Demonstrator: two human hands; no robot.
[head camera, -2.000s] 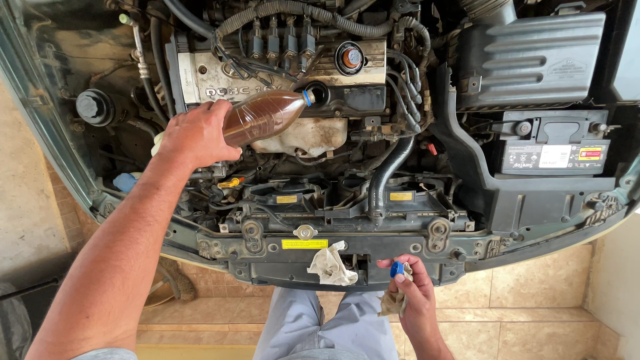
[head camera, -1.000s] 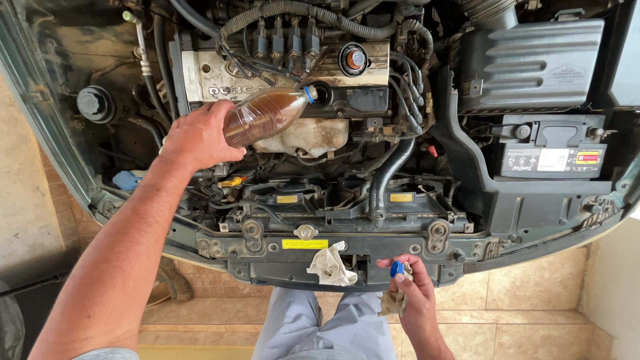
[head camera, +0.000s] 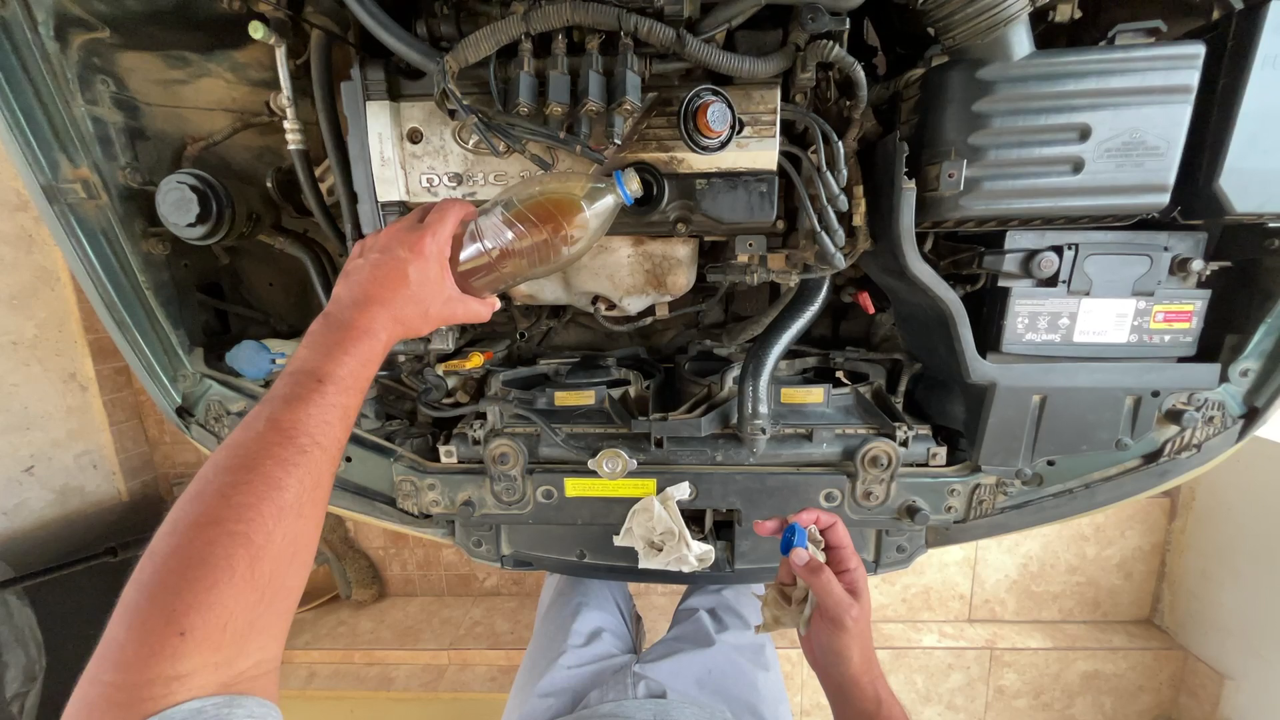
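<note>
My left hand (head camera: 415, 265) grips a clear plastic bottle (head camera: 540, 225) of brown liquid by its base. The bottle lies tilted over the engine, its blue-ringed, uncapped mouth at a round dark opening (head camera: 648, 187) in the valve cover (head camera: 420, 150). Whether liquid is flowing out cannot be made out. An orange-brown cap (head camera: 712, 118) sits in a second round fitting above that opening. At the front edge of the car my right hand (head camera: 835, 590) holds a blue bottle cap (head camera: 793, 539) and a soiled paper towel (head camera: 787, 603). A crumpled white paper towel (head camera: 664, 532) lies on the front panel beside it.
A car battery (head camera: 1103, 295) and black air filter box (head camera: 1060, 130) are at the right. A black radiator hose (head camera: 775, 350) runs down to the radiator, near the metal radiator cap (head camera: 612, 462). A yellow-handled dipstick (head camera: 465, 362) and a black reservoir cap (head camera: 194, 206) are at the left.
The level of brown liquid in the bottle has dropped, and its neck end looks clearer. The left hand has tilted the bottle slightly more upward at its mouth end. The right hand has stayed in place.
</note>
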